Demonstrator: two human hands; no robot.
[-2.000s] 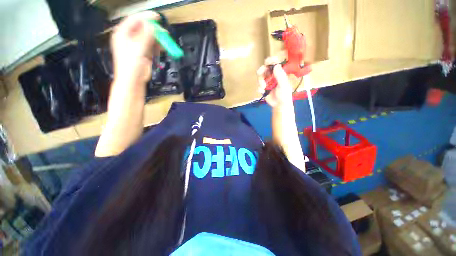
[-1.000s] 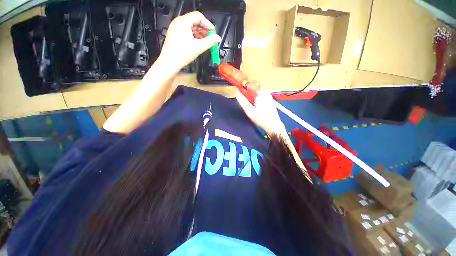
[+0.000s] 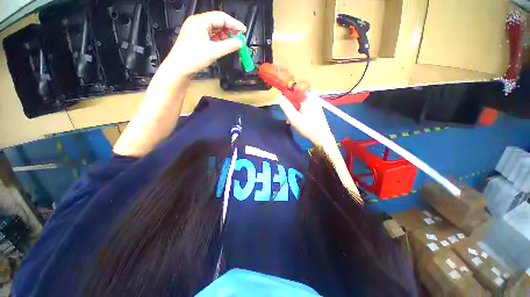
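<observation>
My left hand (image 3: 194, 46) holds a green battery cell (image 3: 246, 57) by its upper end, tilted, above a black speaker housing (image 3: 260, 29). Red wire shows at the fingers. My right hand (image 3: 303, 118) grips a red hot glue gun (image 3: 283, 81), its tip pointing at the cell's lower end. The tip is close to the cell; contact cannot be told. A long white glue stick (image 3: 389, 144) runs out of the gun's back. More black housings (image 3: 84, 46) stand side by side to the left, open sides up.
A black and orange glue gun (image 3: 355, 32) lies in a shallow cardboard tray (image 3: 397, 32), its cord over the bench edge. Red wire bundles (image 3: 514, 52) lie far right. A red stool (image 3: 383, 174) and cartons (image 3: 447, 249) are on the floor at right.
Since two seconds ago, my right hand has brought the red gun left from the tray to the cell. My left hand has moved the cell right, over the end housing. The black gun now shows uncovered.
</observation>
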